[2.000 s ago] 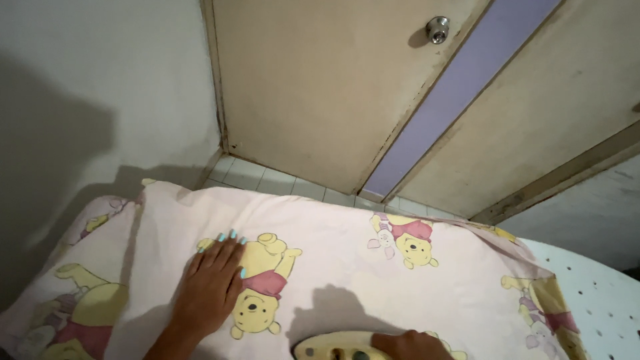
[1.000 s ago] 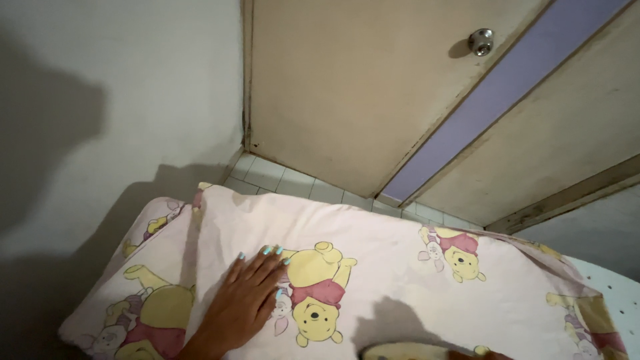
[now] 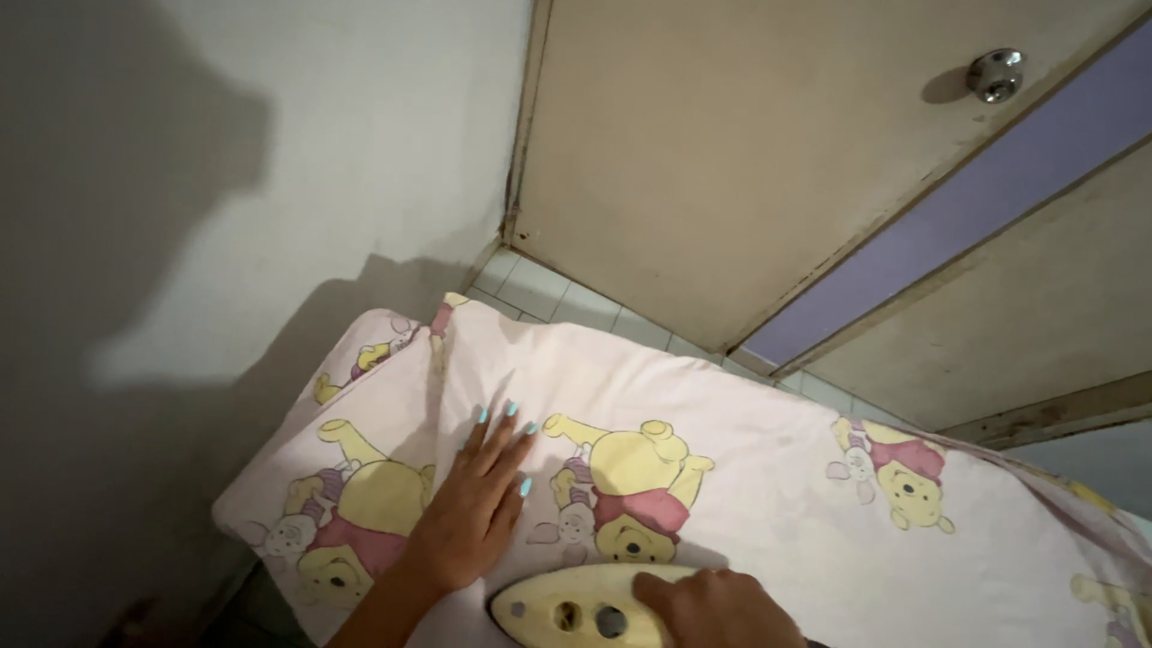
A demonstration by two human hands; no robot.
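Observation:
Pink cloth printed with cartoon bears [image 3: 756,432] lies over an ironing board, with some creases at its left part. My left hand [image 3: 477,504] rests flat on the cloth, palm down and fingers spread, left of the middle bear print. At the bottom edge my right hand [image 3: 720,607] grips the handle of a pale yellow clothes iron [image 3: 576,607]. The iron's tip points left, just right of my left wrist. Its rear part is out of view or hidden by the hand.
Beyond the board stands a beige door [image 3: 720,162] with a metal doorknob [image 3: 995,76], beside a purple strip [image 3: 936,234]. A grey wall [image 3: 387,117] rises at the left. Pale floor tiles [image 3: 540,288] show between board and door.
The iron in my right hand has moved left along the cloth, closer to my left hand. My left hand has shifted left, away from the middle bear print. The view has turned left.

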